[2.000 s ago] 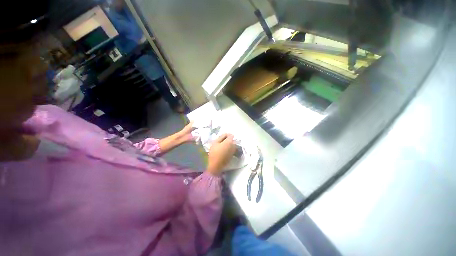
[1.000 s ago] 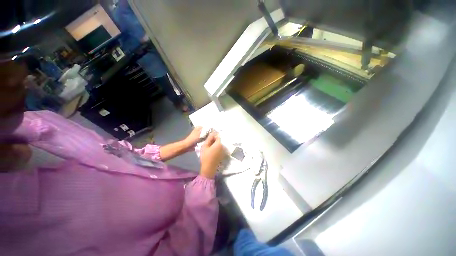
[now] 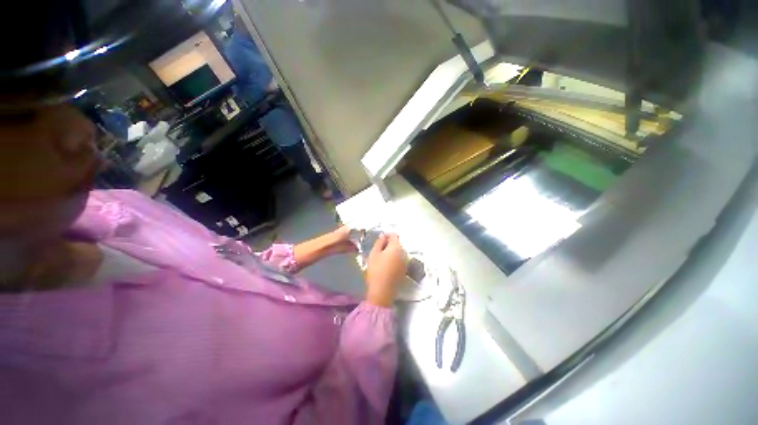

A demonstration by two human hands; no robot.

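Neither my left hand nor my right hand is in view. Another person's two bare hands, one at the ledge's edge point(image 3: 337, 241) and one nearer me point(image 3: 387, 270), meet over a crumpled white wipe point(image 3: 430, 290) on the white ledge point(image 3: 484, 363). Their fingertips are close together; a small dark greyish thing shows between them, too blurred to name. A small dark piece point(image 3: 415, 269) lies on the wipe beside the nearer hand. Pliers with dark blue handles point(image 3: 443, 343) lie on the ledge, jaws at the wipe.
The other person's pink sleeve point(image 3: 366, 342) and torso fill the left. The open machine holds a brightly lit white area point(image 3: 524, 217) and a green strip point(image 3: 586, 168). A strut point(image 3: 467, 56) stands at the hood. A blue-clothed person point(image 3: 283, 124) stands behind. Blue cloth point(image 3: 425, 412) shows at the bottom edge.
The view has shifted, so the scene sits farther right and lower. The other person's nearer hand has moved off the small dark piece, which now shows. The pliers remain on the ledge.
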